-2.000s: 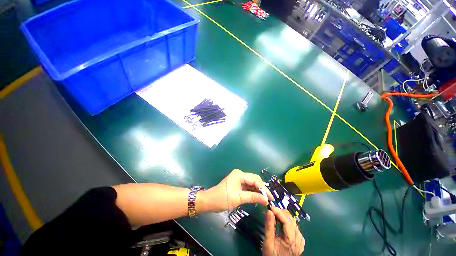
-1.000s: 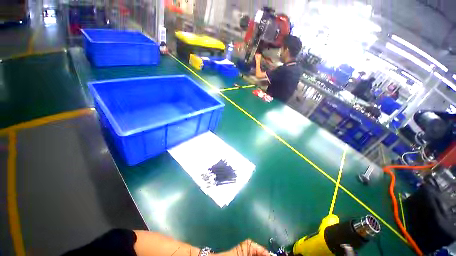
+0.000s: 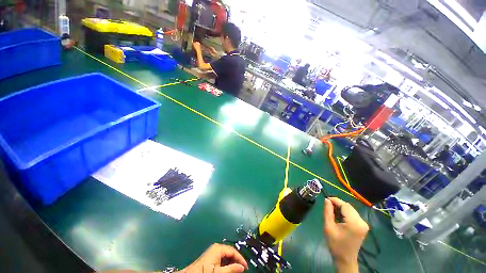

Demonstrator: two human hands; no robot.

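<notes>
The yellow and black heat gun [image 3: 288, 213] stands on the green bench with its silver nozzle pointing up and away. My right hand [image 3: 345, 229] is just right of the nozzle, with a thin black lead [image 3: 323, 192] pinched in its fingertips, its tip by the nozzle. My left hand [image 3: 219, 259] is low at the bottom edge, fingers curled, partly cut off; whether it holds anything is unclear. A loose pile of black leads with white ends [image 3: 261, 253] lies between my left hand and the gun. A neater lead pile [image 3: 171, 184] lies on the white paper.
A large blue bin [image 3: 80, 133] stands left of the white paper sheet [image 3: 125, 169], with another blue bin [image 3: 29, 50] behind. An orange hose [image 3: 341, 173] and black bag-like object [image 3: 370, 170] are at right. A seated person [image 3: 229, 64] works beyond the bench.
The view has swung up and to the right. My right hand, earlier beside my left hand over the loose leads, is now at the nozzle with a lead. My left hand is apart from it.
</notes>
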